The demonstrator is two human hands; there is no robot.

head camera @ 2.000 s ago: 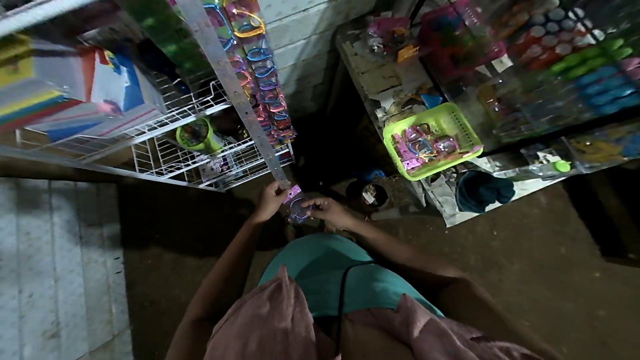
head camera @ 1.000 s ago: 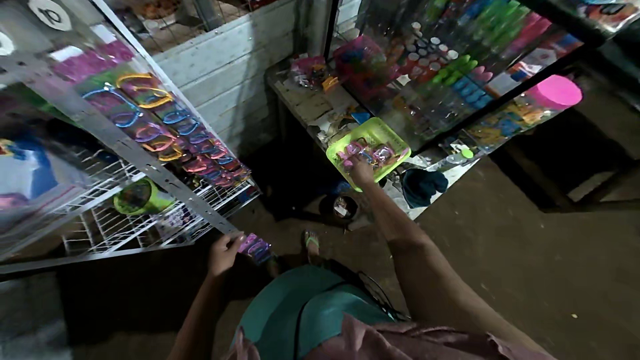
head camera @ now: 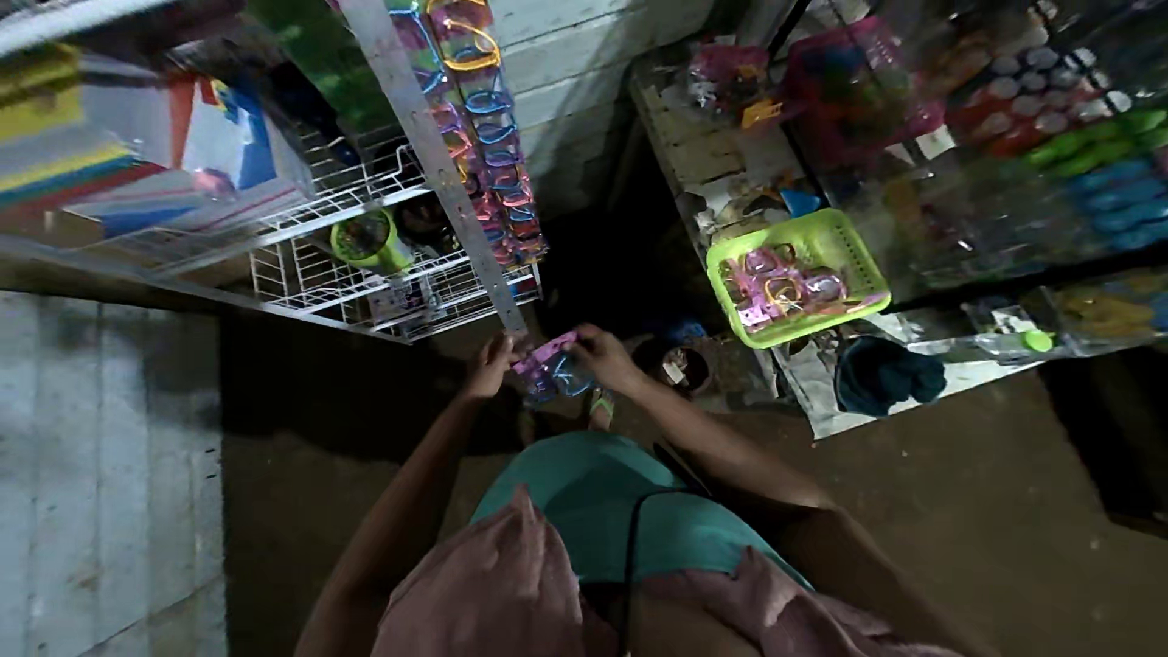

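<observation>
Near the foot of the metal shelf upright, my left hand (head camera: 493, 365) and my right hand (head camera: 604, 358) grip opposite ends of the pink cards of some small packets (head camera: 549, 367). Blue, loop-shaped items show below the pink strip; what they are exactly is too small to tell. Similar packets with coloured loops (head camera: 497, 137) hang in columns beside the upright. To the right, a lime-green plastic basket (head camera: 865, 265) holds several more pink-carded packets, apart from both hands.
A white wire rack (head camera: 365, 196) with a green pot (head camera: 372, 242) stands at left. On the right, a cluttered table (head camera: 680, 137) bears a dark cloth (head camera: 885, 376) beside a glass display case (head camera: 967, 210). A round container (head camera: 684, 368) sits low between them.
My right hand was in the green basket a second ago and is now back beside my left hand, on the packets. The view has shifted largely.
</observation>
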